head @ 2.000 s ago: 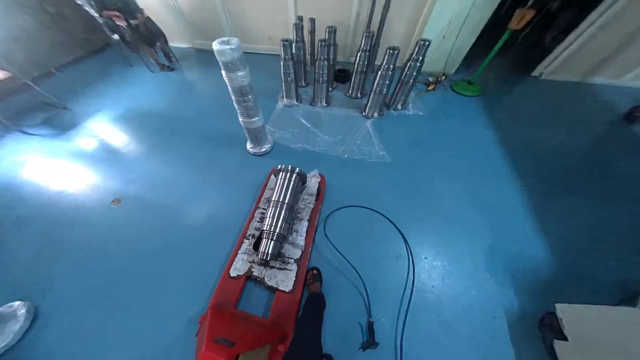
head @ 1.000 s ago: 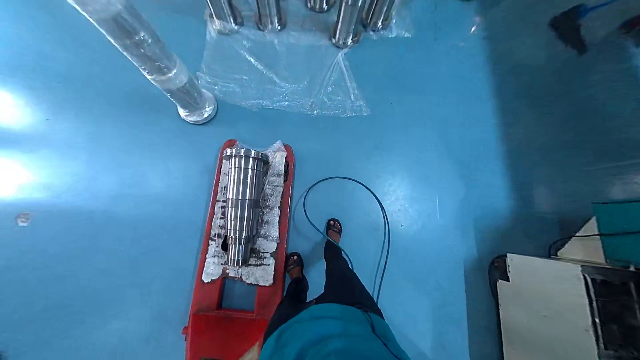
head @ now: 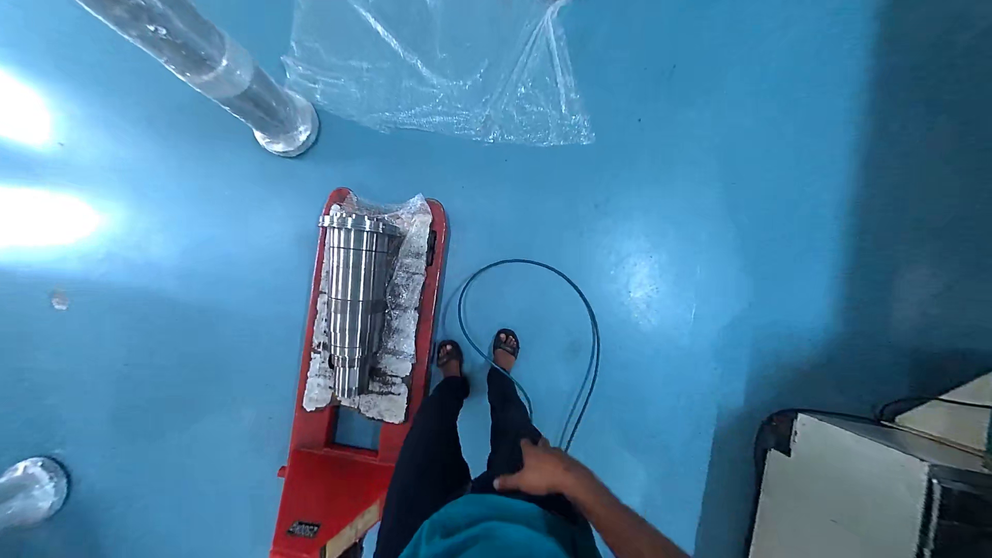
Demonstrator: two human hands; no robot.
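My right hand (head: 536, 467) rests against the dark trousers at my thigh, near the lower middle of the view; whether its fingers hold the cloth is hard to tell. My left hand is out of view. To the left of my legs stands a red pallet truck (head: 439, 263). On its forks lies a stepped, polished steel shaft (head: 356, 287) with a toothed flange at its far end, bedded on a stained white wrapping sheet (head: 402, 318). A dark cable (head: 593, 318) loops over the floor around my sandalled foot.
Beyond the truck stands a plastic-wrapped cylinder (head: 232, 77), with a clear plastic sheet (head: 442, 77) spread on the blue floor. Another wrapped cylinder (head: 35, 488) is at the lower left. A pale cabinet-like box (head: 841, 488) with cables stands at the lower right.
The view has tilted down, so the upright steel shafts have left it. My right hand has come into view at my thigh. The shaft still lies on the pallet truck.
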